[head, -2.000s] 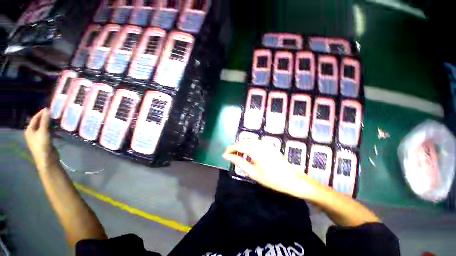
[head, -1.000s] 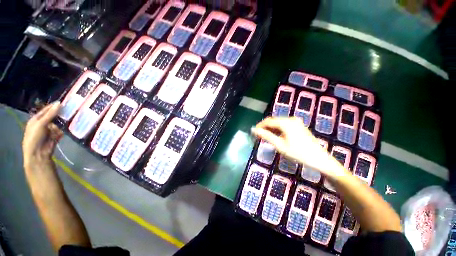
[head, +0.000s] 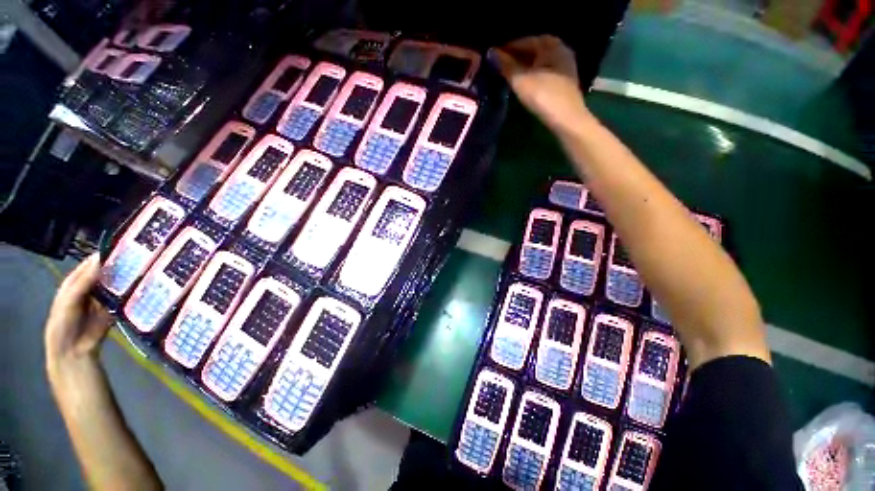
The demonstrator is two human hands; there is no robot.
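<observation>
The tall black tray stack [head: 374,331] stands at the left with pink-rimmed phone fronts [head: 312,364] in its top tray. My left hand [head: 77,316] is at the stack's near left corner, its fingertips partly hidden at the tray edge. My right hand [head: 540,69] is at the stack's far right corner, fingers bent at the edge; its hold is unclear. A second blister tray [head: 477,369] with pink-rimmed units [head: 606,360] lies on the green mat at the right, partly covered by my right forearm.
A clear parts bag [head: 833,441] with red-pink bits is at the lower right edge. Another dark tray [head: 144,105] with a few pink units is at the upper left. The green mat [head: 729,134] has pale stripes. Grey floor with a yellow line [head: 216,422] shows at the lower left.
My right hand has moved from above the right tray to the stack's far right corner. My left hand stays at the near left corner. The view has shifted, and the stack shows more fully.
</observation>
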